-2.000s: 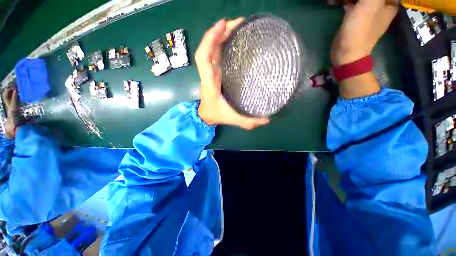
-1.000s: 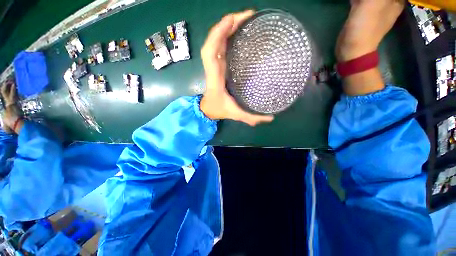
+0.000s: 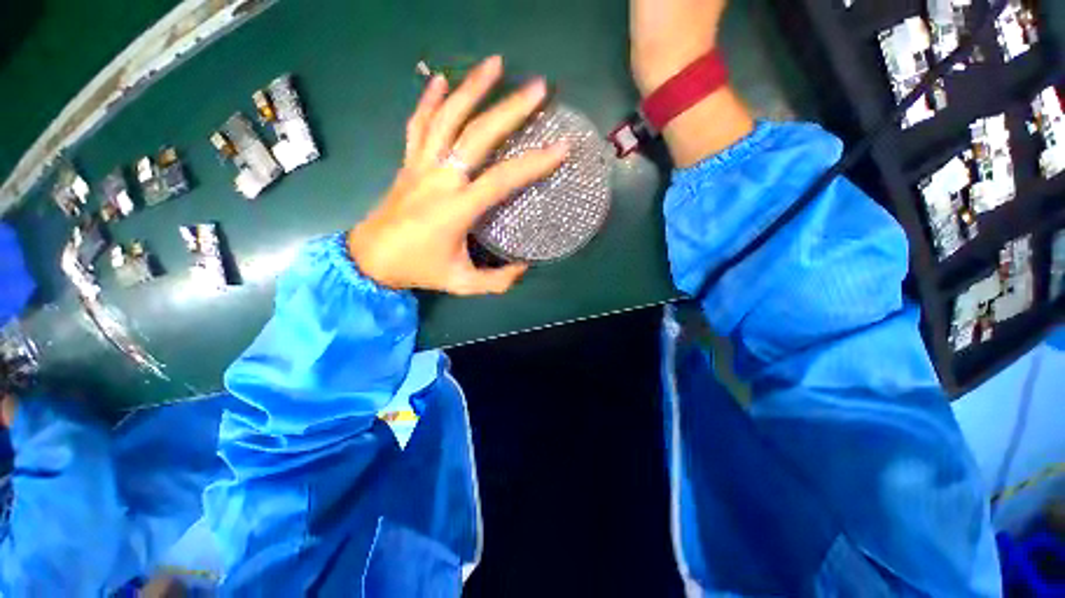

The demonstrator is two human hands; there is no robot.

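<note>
The round screw plate, a silver-grey disc with dense dots, looks to be down on the green bench. My left hand is spread over its left side, fingers apart, with the index finger across the top and the thumb near the lower rim. A small gold-and-dark piece shows just past its fingertips. My right hand is cut off by the top edge, so its fingers are hidden. A red wrist strap with a small red-and-dark snap is on that wrist. The screwdriver is not in view.
Several circuit-board modules lie on the bench at left, near shiny thin strands. A black compartment tray with modules stands at right. A black cord crosses my right sleeve. A blue object and a neighbour's blue sleeve show at far left.
The view has shifted right. The plate looks smaller and lower, and my left hand has gone from gripping its rim to spreading over it. The yellow screwdriver has left the view.
</note>
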